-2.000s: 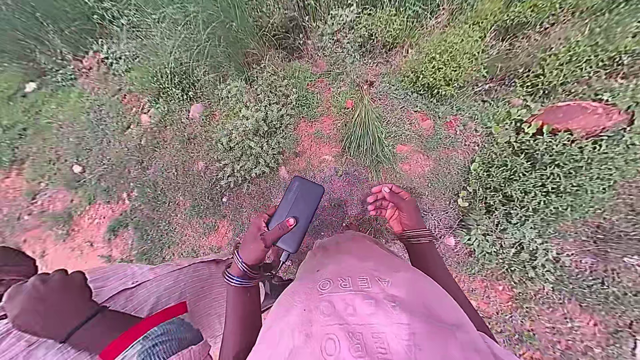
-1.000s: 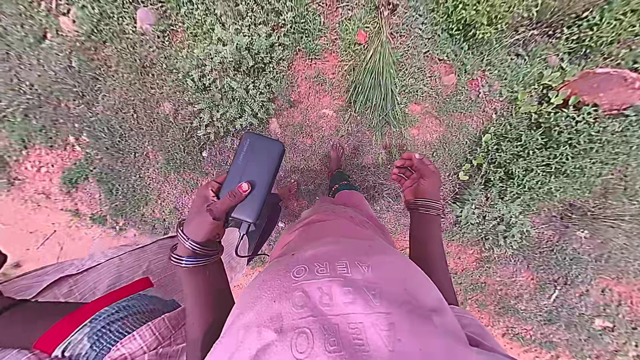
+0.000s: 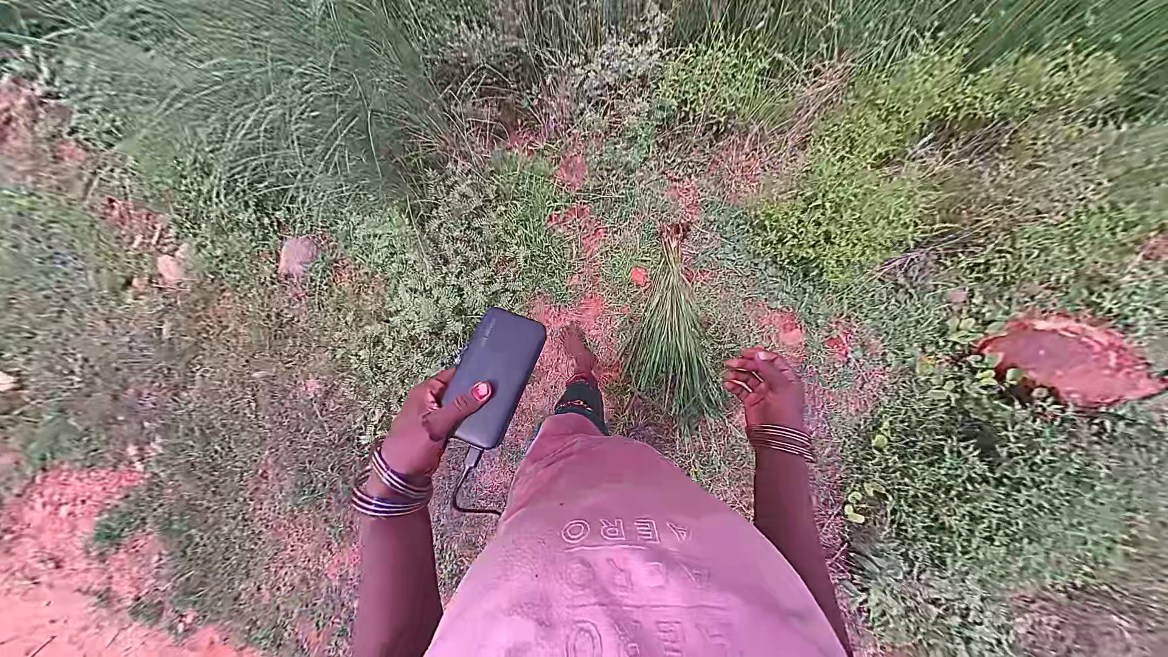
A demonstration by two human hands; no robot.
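Observation:
My left hand grips a dark power bank, its thumb lying across the front face. A black cable is plugged into the lower end and runs behind my pink shirt. My right hand is held out with loosely curled fingers and nothing in it. Just left of that hand, on the ground, lies a bundle of cut green grass, its stems gathered at the far end and its blades fanned toward me. Both wrists wear bangles. One bare foot shows between my hands.
A large reddish rock lies among leafy plants at the right. Smaller stones, one pinkish, sit at the left. Tall grass and bushes grow ahead. Bare reddish soil shows at the lower left.
The other person's arm and cloth, seen at the lower left in both earlier frames, are out of view. The power bank stays in my left hand. The view has shifted.

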